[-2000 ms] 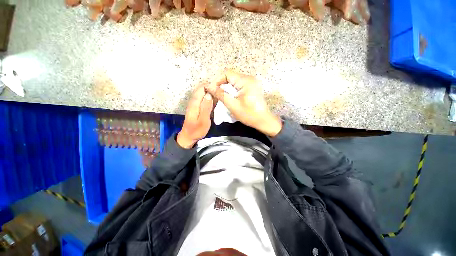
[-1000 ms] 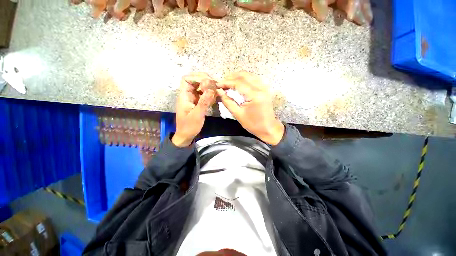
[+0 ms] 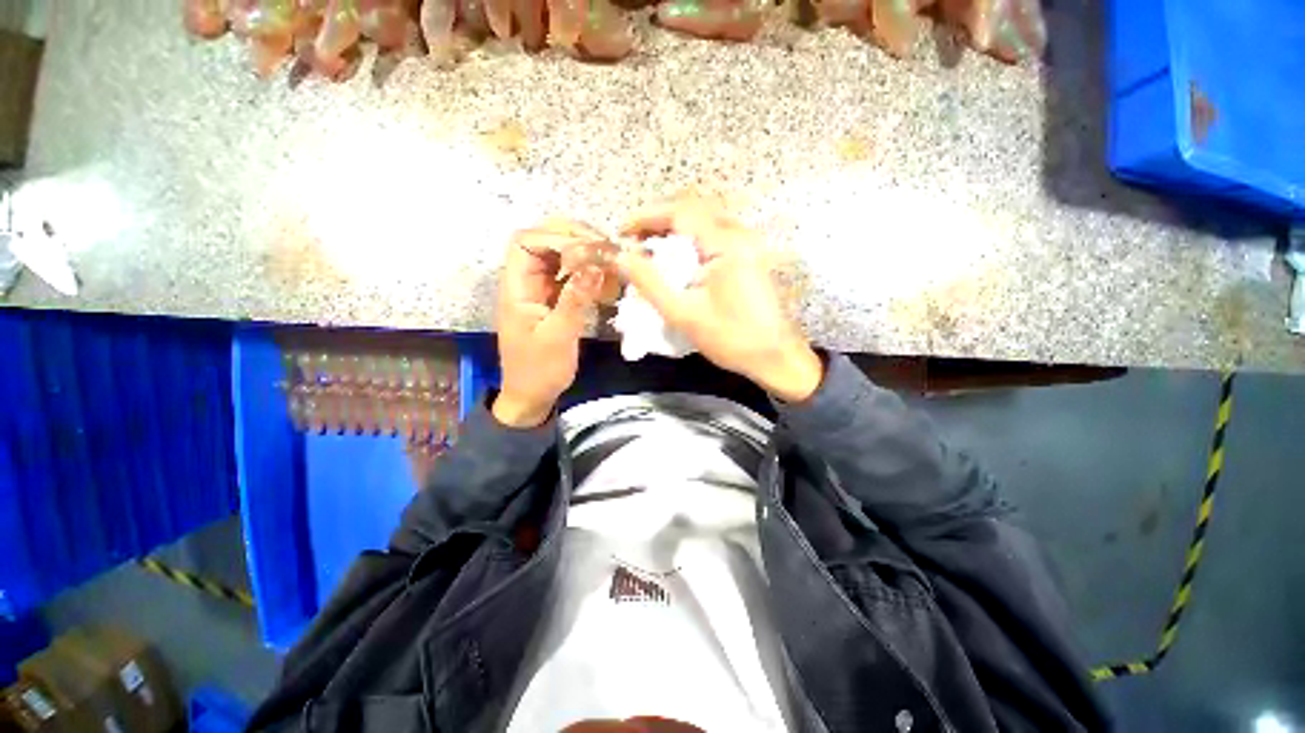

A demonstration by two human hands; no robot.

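Observation:
My left hand (image 3: 548, 315) holds a small translucent pinkish-brown moulded piece (image 3: 588, 259) between thumb and fingers, above the bench's front edge. Much of the piece is hidden by the fingers. My right hand (image 3: 727, 304) holds a crumpled white cloth (image 3: 656, 318), and its fingertips meet the piece at its right end. The cloth hangs below the right fingers. A heap of orange-brown pieces (image 3: 580, 26) lies along the bench's far side. Pieces in neat rows (image 3: 375, 390) lie in a blue tray (image 3: 269, 573) below the bench edge at the left.
The speckled bench (image 3: 429, 115) spans the view. A blue bin (image 3: 1145, 108) stands on its right end. White cloths (image 3: 40, 244) lie at its left end. Stacked blue trays (image 3: 108, 430) and cardboard boxes (image 3: 100, 685) are at the left. Yellow-black tape (image 3: 1199, 537) marks the floor at the right.
Since two seconds ago, my left hand has shifted slightly left and its fingers have curled, so more of the piece shows. The right fingers have shifted around the cloth, which stays in that hand.

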